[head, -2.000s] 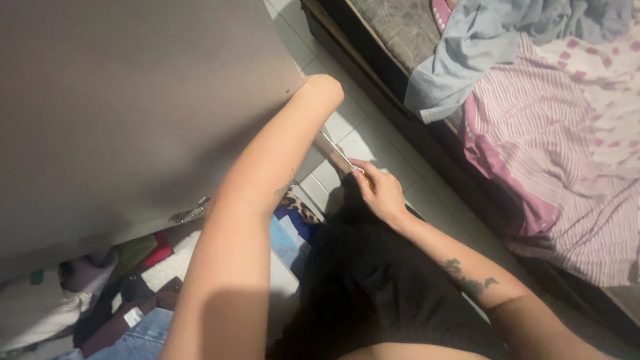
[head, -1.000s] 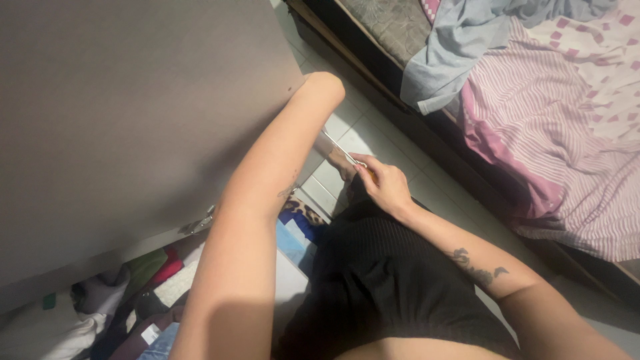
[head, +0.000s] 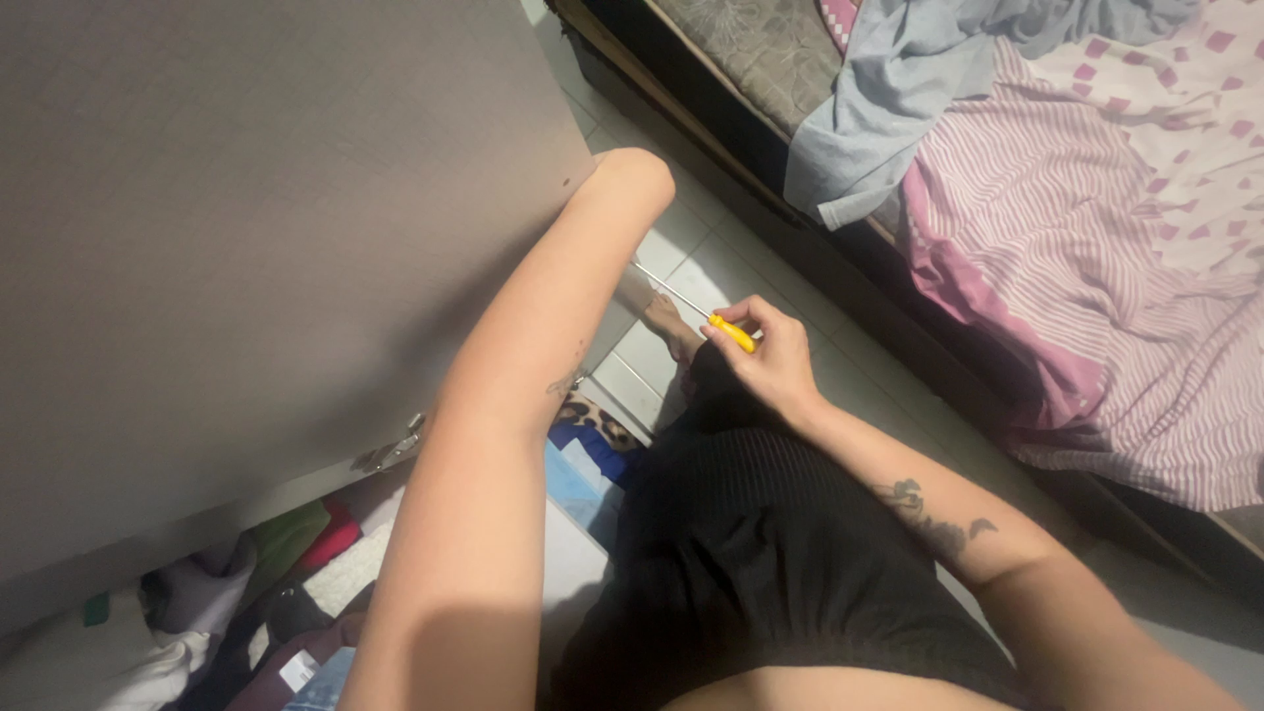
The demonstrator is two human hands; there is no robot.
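My right hand [head: 770, 357] grips the yellow handle of a screwdriver [head: 733, 334] between thumb and fingers. Its thin metal shaft points up and left, and the tip end passes out of sight behind my left forearm. My left arm reaches along the edge of a grey door panel [head: 296, 217]; the hand itself is hidden beyond the panel's edge, with only the bent wrist area showing. A metal hinge [head: 393, 446] sits at the panel's lower edge, beside my left arm.
Folded and heaped clothes [head: 326, 563] lie inside the furniture at lower left. A bed with a pink striped sheet [head: 1047, 217] and a grey-blue cloth [head: 879, 118] stands at right. White floor tiles [head: 691, 267] and my bare foot [head: 671, 321] show between.
The screwdriver's yellow handle now shows in my right hand, where earlier only thin, pale shaft-like lines were visible. My left arm has stayed along the panel's edge.
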